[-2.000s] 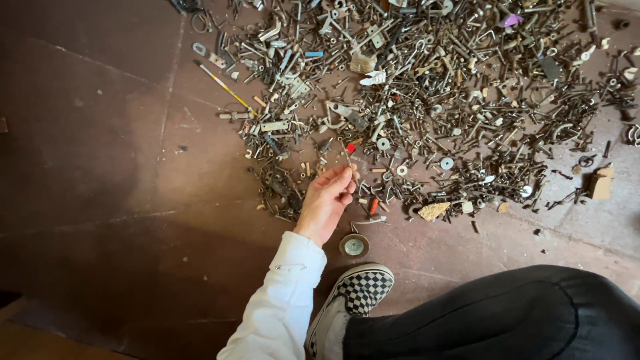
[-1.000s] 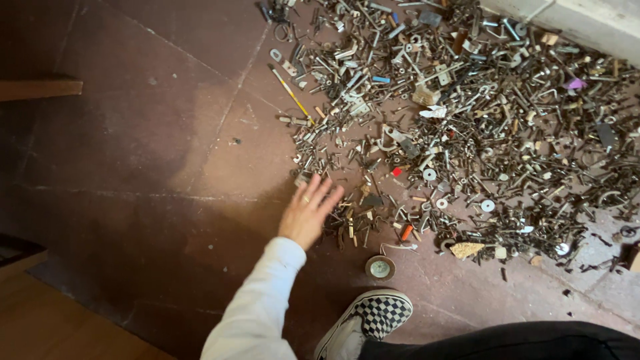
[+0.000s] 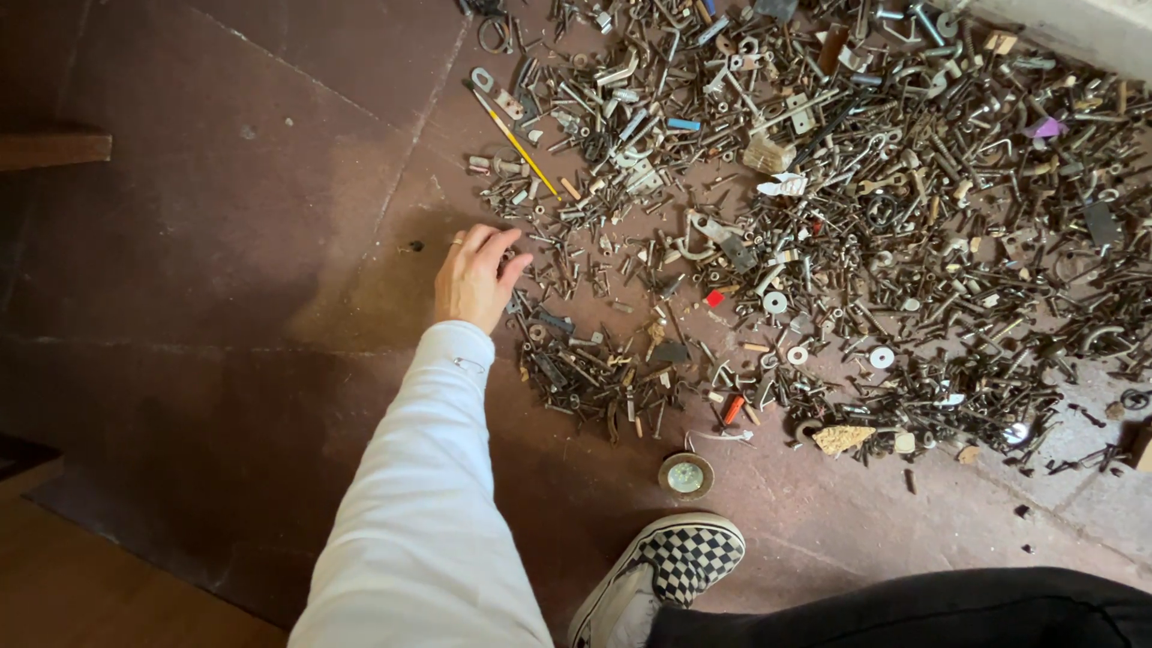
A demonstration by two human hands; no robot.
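My left hand (image 3: 475,274), palm down with a ring on one finger, is at the left edge of a wide heap of screws, nails and small hardware (image 3: 900,216). Its fingers are bent, with a gap between thumb and forefinger; nothing held shows, though the palm side is hidden. Small screws (image 3: 567,261) lie just right of the fingertips. Above the hand is a yellow pencil-like stick (image 3: 522,148). A dark cluster of metal bits (image 3: 576,369) lies below and right, and a red piece (image 3: 715,298) sits farther right. My right hand is out of view.
A round metal-rimmed fitting (image 3: 686,476) lies on the tiled floor (image 3: 225,270) just beyond my checkered shoe (image 3: 688,558). Wooden furniture parts (image 3: 54,148) jut in at the left. A pale ledge (image 3: 1071,31) borders the heap at top right.
My left hand has moved left from near the red piece to the heap's left edge. Two seconds ago it pinched a thin piece; one second ago its fingers were spread. The view has shifted.
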